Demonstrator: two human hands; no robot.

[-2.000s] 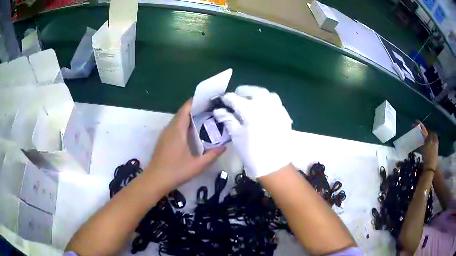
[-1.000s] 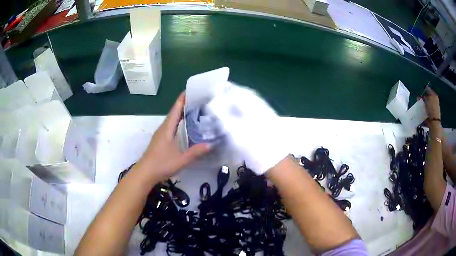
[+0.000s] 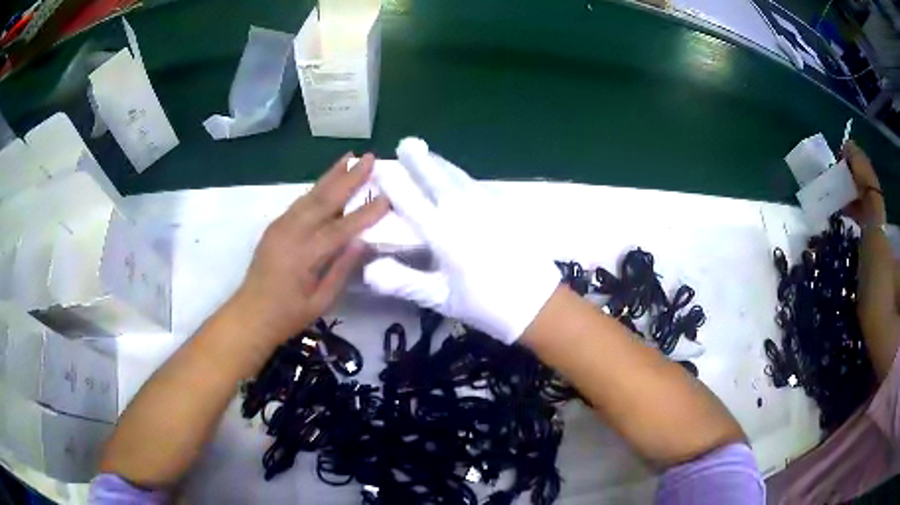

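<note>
A small white box [image 3: 387,229] is between my two hands at the centre, above the white table edge. My bare left hand [image 3: 314,242] holds its left side with the fingers on its upper part. My right hand [image 3: 459,252], in a white glove, is against its right side, with the thumb low and the fingers over the top. The hands hide most of the box, and its inside does not show. Black coiled cables [image 3: 424,414] lie heaped on the table just below my hands.
Open white cartons [image 3: 74,237] stand at the left. On the green belt [image 3: 513,108] are an upright open box [image 3: 338,94], a limp plastic bag [image 3: 262,84] and a tilted box [image 3: 135,113]. At the right, another person's hand [image 3: 864,187] holds a white box [image 3: 829,192] near more cables.
The raised flap of the held box no longer stands up, and my gloved hand has moved from its opening to its right side and top. The belt items have shifted right in view.
</note>
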